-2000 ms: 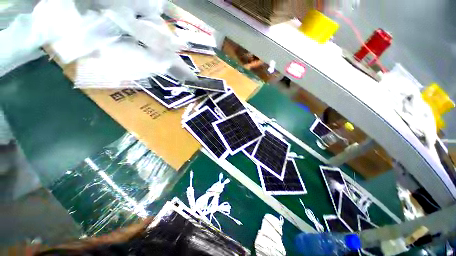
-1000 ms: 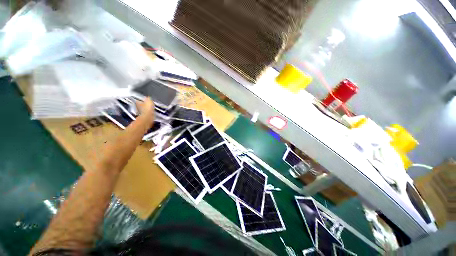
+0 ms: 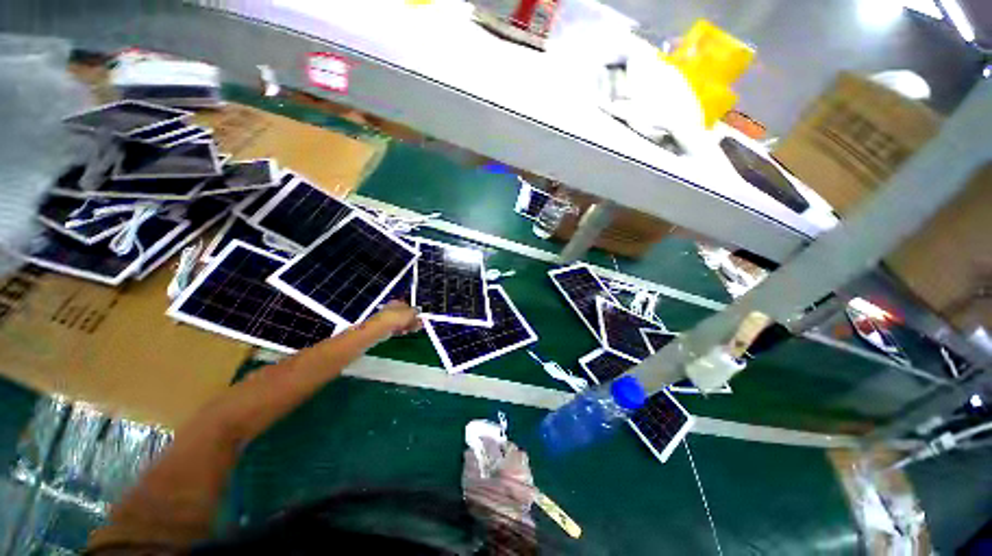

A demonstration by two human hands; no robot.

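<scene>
Small solar panels with dark faces and white borders overlap in a row; one [image 3: 451, 285] has glare on it. My left hand [image 3: 394, 319] is bare and has its fingertips at this panel's lower left corner; whether it grips it is unclear. A larger panel [image 3: 344, 268] lies just left. My right hand [image 3: 498, 480] is blurred near the bottom middle, below the row, with a white thing [image 3: 485, 433] at its fingertips; its grip is unclear. A pale strip [image 3: 557, 514] shows beside it. More panels with white cords [image 3: 128, 230] are piled at the left.
A brown cardboard sheet [image 3: 120, 353] lies under the left pile, beside cloudy wrap [image 3: 31, 141]. Clear film [image 3: 76, 467] lies at lower left. A blue-capped bottle [image 3: 587, 420] is right of my right hand. The raised shelf [image 3: 435, 119] and grey post [image 3: 805, 293] bound the bench.
The view has turned right along the bench. My left hand has moved from the left pile to the panel row. My right hand has come into view.
</scene>
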